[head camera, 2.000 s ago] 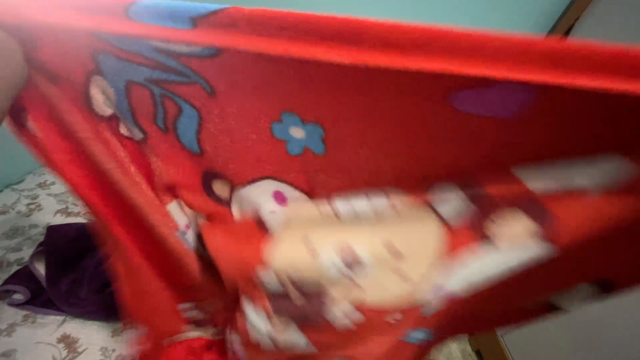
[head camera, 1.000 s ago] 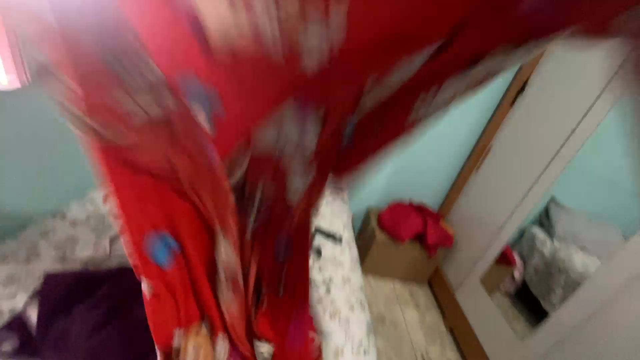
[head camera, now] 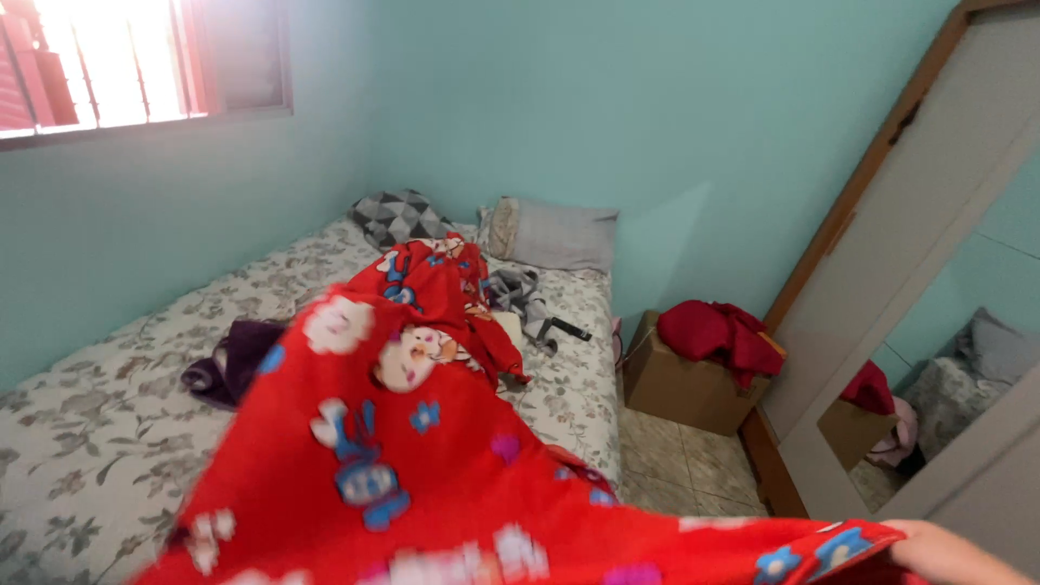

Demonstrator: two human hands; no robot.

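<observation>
A red fleece blanket (head camera: 455, 439) printed with cartoon figures and flowers stretches from the middle of the bed down to the bottom of the view. My right hand (head camera: 934, 548), at the lower right corner, grips one corner of it, off the side of the bed. My left hand is not visible. The blanket's far part lies bunched on the floral sheet (head camera: 106, 431), near the pillows. A dark purple cloth (head camera: 236, 366) lies on the sheet left of the blanket.
A grey pillow (head camera: 561, 236) and a triangle-patterned one (head camera: 398, 215) lie at the bed's far end. A black remote control (head camera: 571, 328) rests beside grey cloth (head camera: 520, 296). On the floor, a cardboard box (head camera: 682, 386) bears dark red cloth (head camera: 715, 333). A mirrored wardrobe (head camera: 894, 325) stands at right.
The blanket was raised in front of the view and has come down, its far part now lying on the bed. The wall, window and pillows have come into sight.
</observation>
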